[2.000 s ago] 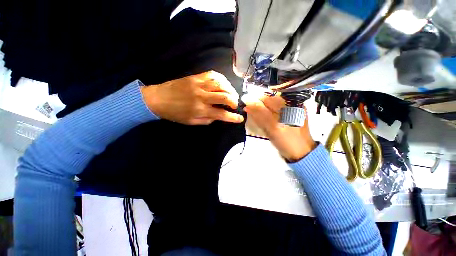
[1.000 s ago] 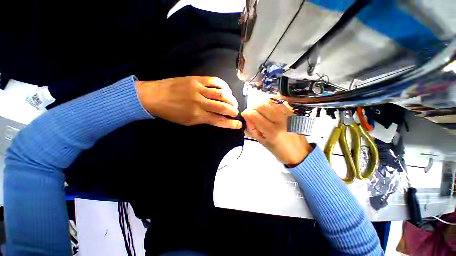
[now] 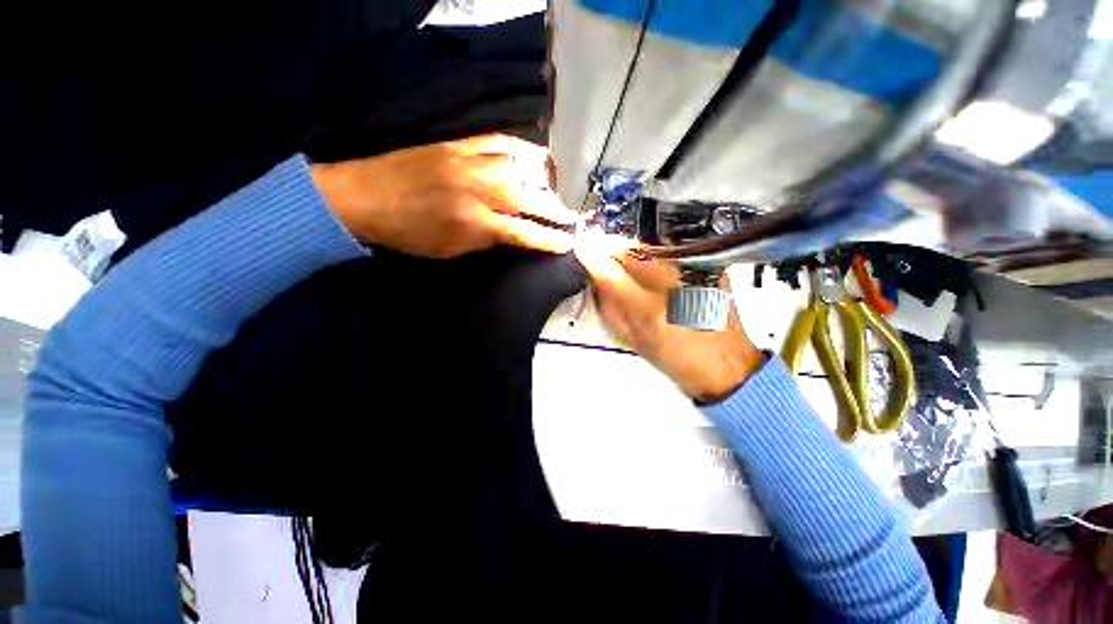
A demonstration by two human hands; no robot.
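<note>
A large black cloth (image 3: 403, 366) lies over the machine bed and hangs down in front of me. My left hand (image 3: 452, 195) rests on the cloth with its fingertips at its edge, by the lit needle area. My right hand (image 3: 665, 317) reaches up from the right, its fingertips pinching the cloth edge beside the left fingertips. The sewing machine head (image 3: 720, 110), white with a blue stripe, stands just beyond and above both hands. Glare and fingers hide the needle and the exact seam. A knurled knob (image 3: 699, 308) overlaps my right hand.
Gold-handled scissors (image 3: 864, 366) lie right, beside an orange-red handle (image 3: 874, 285). A crinkled clear bag (image 3: 934, 427) and a black-handled tool (image 3: 1011, 494) lie farther right. White labels (image 3: 86, 250) lie at the far left. Dark cords (image 3: 313, 567) hang below the table edge.
Both hands have moved slightly up towards the needle area. The cloth edge has shifted, now curving from the fingertips down over the white table. The view of the machine head has also shifted.
</note>
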